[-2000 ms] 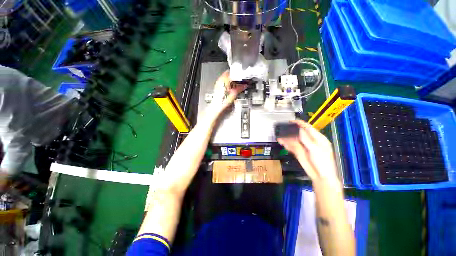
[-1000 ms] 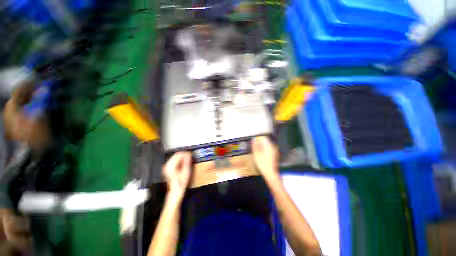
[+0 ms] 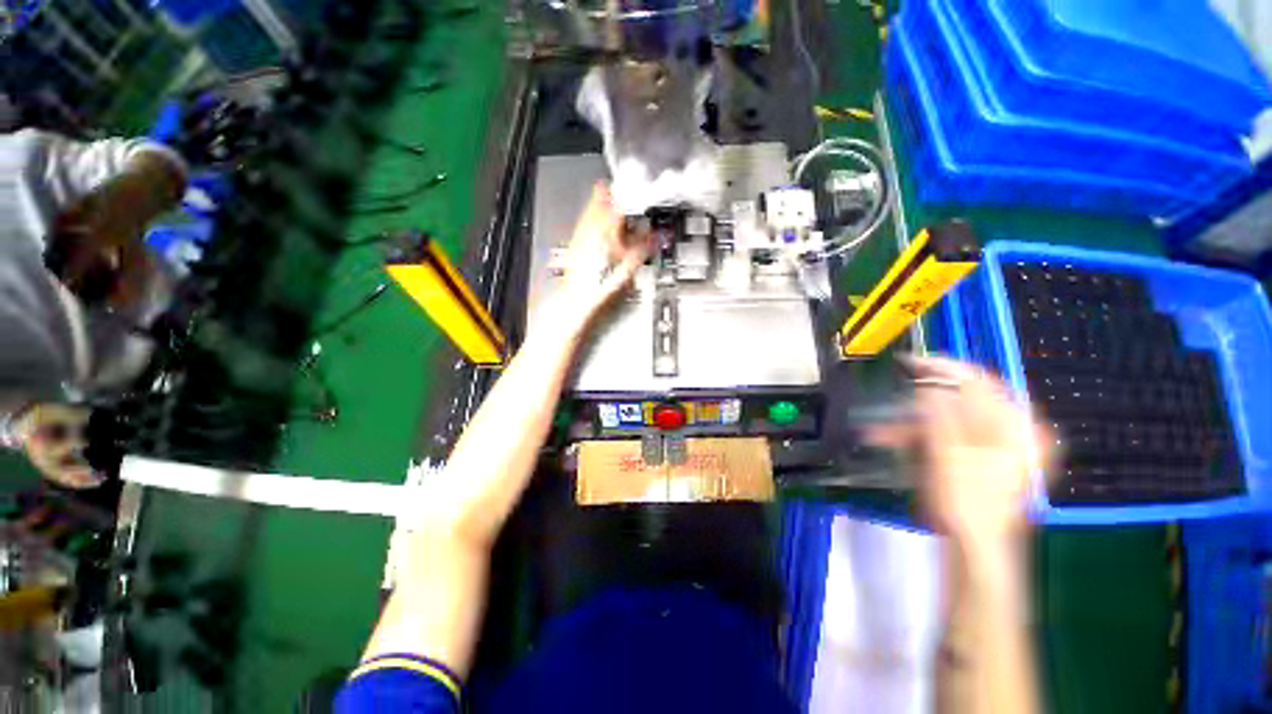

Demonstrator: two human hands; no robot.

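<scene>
My left hand (image 3: 611, 248) reaches over the grey base plate (image 3: 600, 338), its fingertips at the left side of the metal fixture (image 3: 693, 247) under the machine head. A small dark part (image 3: 661, 223) shows at the fingertips; whether they grip it is unclear. My right hand (image 3: 972, 439) is strongly blurred, right of the machine and beside the parts bin. A dark grey smear shows near its fingertips; I cannot tell if it holds anything. The black parts tray (image 3: 1116, 384) lies inside the blue bin (image 3: 1248, 509).
Yellow-black bars (image 3: 453, 304) flank the plate. A red knob (image 3: 670, 417) and green button (image 3: 784, 413) sit at its front, above cardboard (image 3: 674, 472). Blue bins (image 3: 1032, 126) are stacked back right. Left is a green belt with corded parts, a white strip (image 3: 265, 487) and another person's sleeve (image 3: 63, 265).
Both hands have left the machine's front corners. My left hand moved up to the fixture; my right hand moved right towards the parts bin. The green button is uncovered.
</scene>
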